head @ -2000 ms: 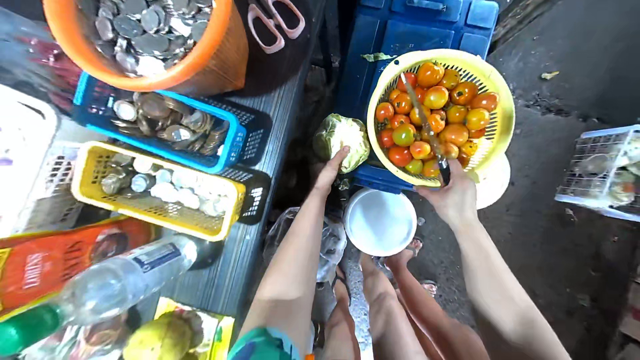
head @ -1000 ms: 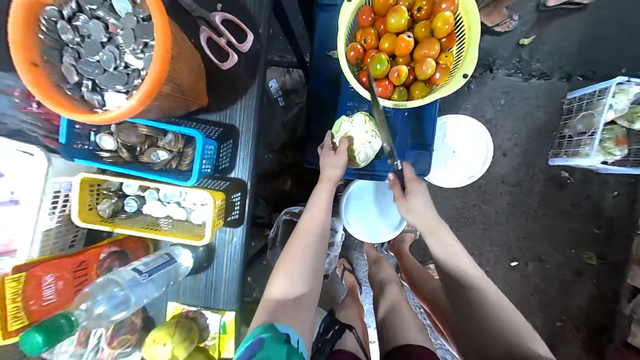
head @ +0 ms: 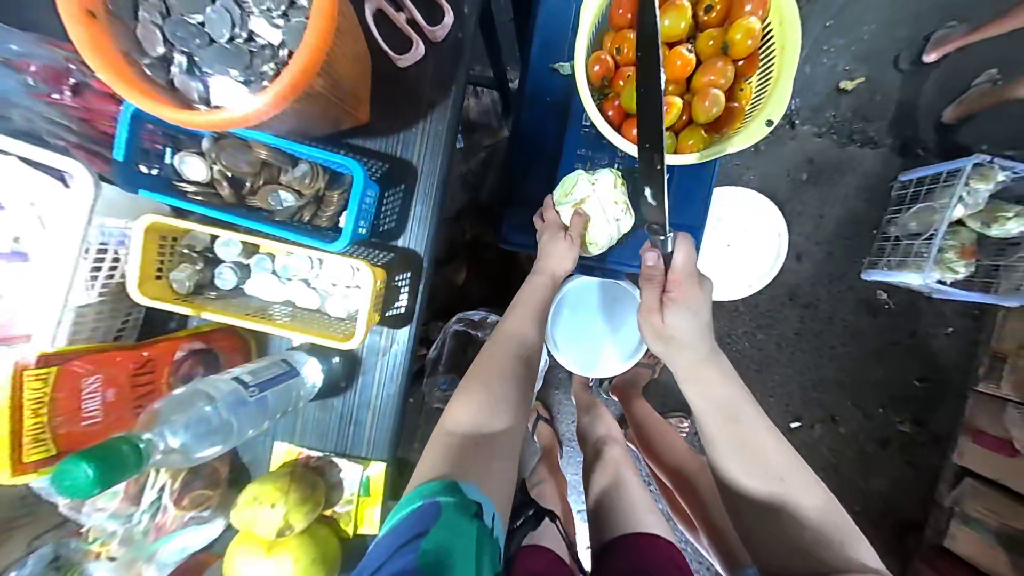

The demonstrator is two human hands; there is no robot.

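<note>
My left hand (head: 559, 238) grips the lower left side of a pale green cabbage (head: 596, 210), which rests on a blue plastic surface (head: 688, 200). In my right hand (head: 676, 298) is the handle of a long knife (head: 651, 112); its dark blade points away from me, to the right of the cabbage and apart from it. The blade passes over a yellow plastic colander (head: 788, 88) full of red and orange tomatoes (head: 714, 74). Just below the cabbage and between my forearms is a round white container (head: 596, 326).
At left, a table (head: 376, 384) holds an orange tub of coins (head: 336, 72), blue (head: 364, 200) and yellow (head: 372, 308) coin baskets, pink-handled scissors (head: 400, 40) and a plastic bottle (head: 232, 404). A white round lid (head: 744, 244) and a wire crate (head: 920, 224) lie to the right.
My left hand has stayed at the cabbage. The knife, earlier over the tomatoes and then slanting beside the cabbage, now points nearly straight away from me. The view has shifted.
</note>
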